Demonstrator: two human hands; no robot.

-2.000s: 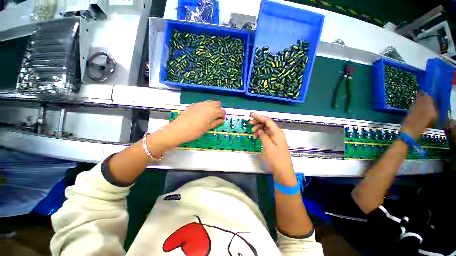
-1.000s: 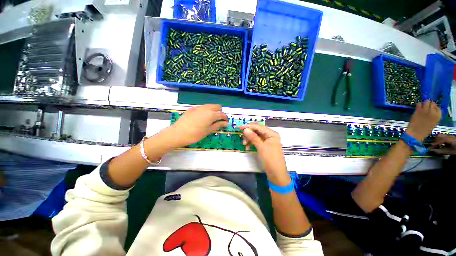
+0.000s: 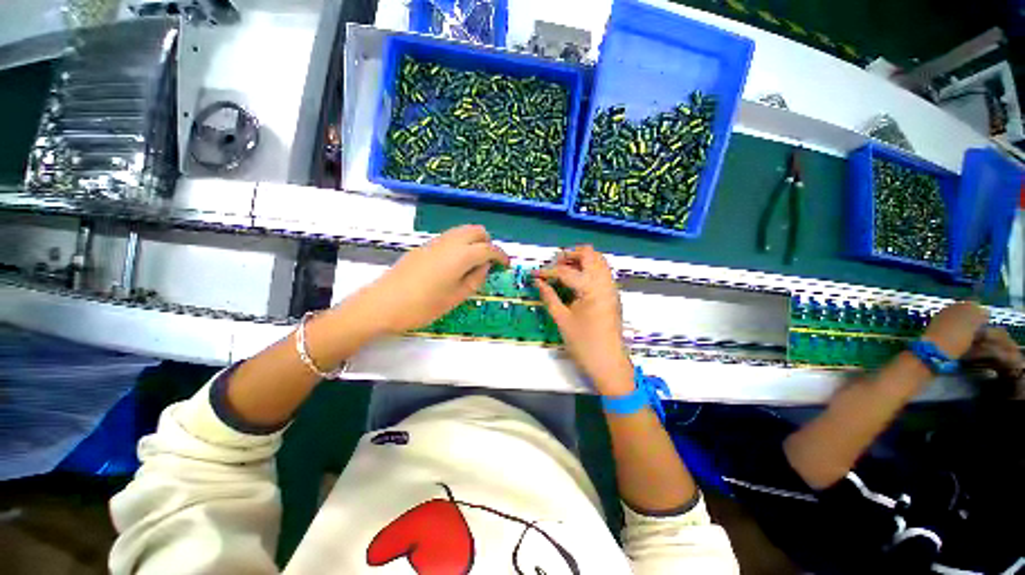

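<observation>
A green circuit board panel (image 3: 495,319) lies in the pale metal rail in front of me, with small white and blue parts in a row along its upper half. My left hand (image 3: 447,270) is over the panel's left part, fingertips bent down at its upper row. My right hand (image 3: 584,294) is over the panel's right end, thumb and fingertips close together near the same row. Whether either hand holds a small part is too small to tell. Two blue bins of capacitors, a wider left one (image 3: 478,133) and a taller right one (image 3: 646,157), stand behind the rail.
Green-handled cutters (image 3: 782,213) lie on the dark green mat. Farther right are another blue bin of capacitors (image 3: 908,211), a second green panel (image 3: 854,332) and another person's arm (image 3: 871,410) near it. Bagged silvery parts (image 3: 103,118) and a dark ring (image 3: 224,136) are at the left.
My right hand has moved slightly up at the panel's upper row; my left hand stays nearly in place. The other person's hand has moved from their bins down to their panel.
</observation>
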